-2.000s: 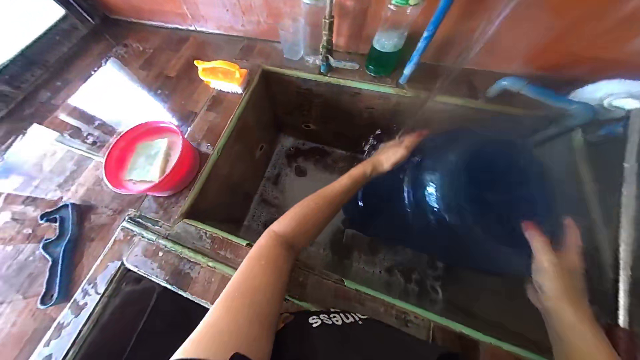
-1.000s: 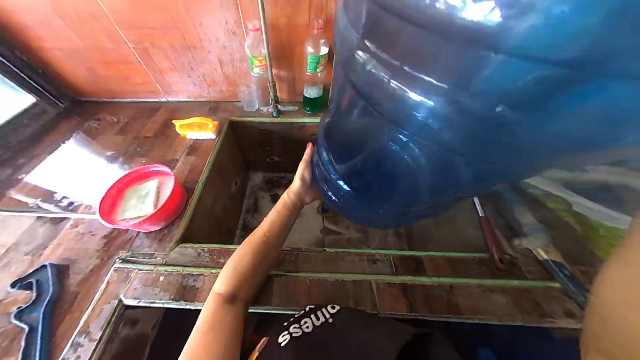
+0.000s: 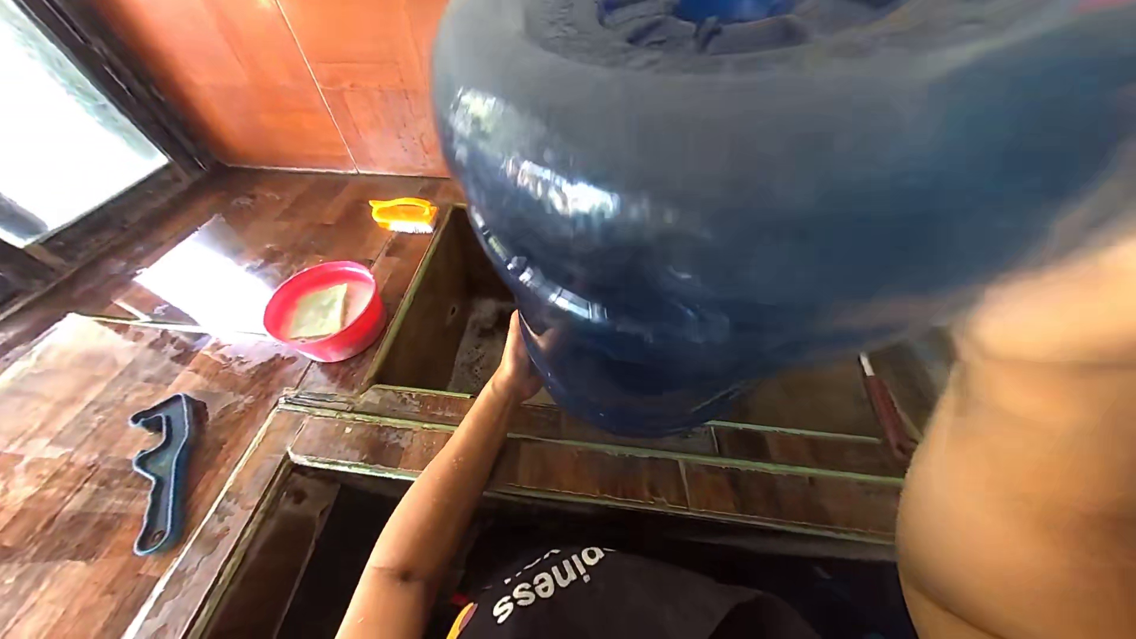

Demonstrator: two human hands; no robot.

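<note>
A large blue plastic water jug (image 3: pixel 674 222) fills the upper right of the view, lifted over the tiled sink basin (image 3: pixel 426 302). My left hand (image 3: pixel 517 359) is pressed against its lower left side, with part of the fingers hidden behind the jug. My right forearm (image 3: pixel 1021 444) rises at the right edge beside the jug; the right hand itself cannot be seen. On the tiled counter left of the basin, a red plastic bowl (image 3: pixel 359 333) holds cloudy liquid and a pale sponge (image 3: pixel 320 312). Behind the bowl lies a yellow-handled scrub brush (image 3: pixel 404 215).
A blue plastic bottle-carrying handle (image 3: pixel 164 475) lies on the left counter. The tiled sink ledge (image 3: pixel 603 457) with green edging runs in front of me. A tool with a dark red handle (image 3: pixel 883 404) lies at the right, partly behind my forearm. An orange wall (image 3: pixel 355 80) stands behind.
The jug has come up out of the basin, where it lay two seconds ago, and has since tilted so that one end shows at the top. My right hand has gone from sight.
</note>
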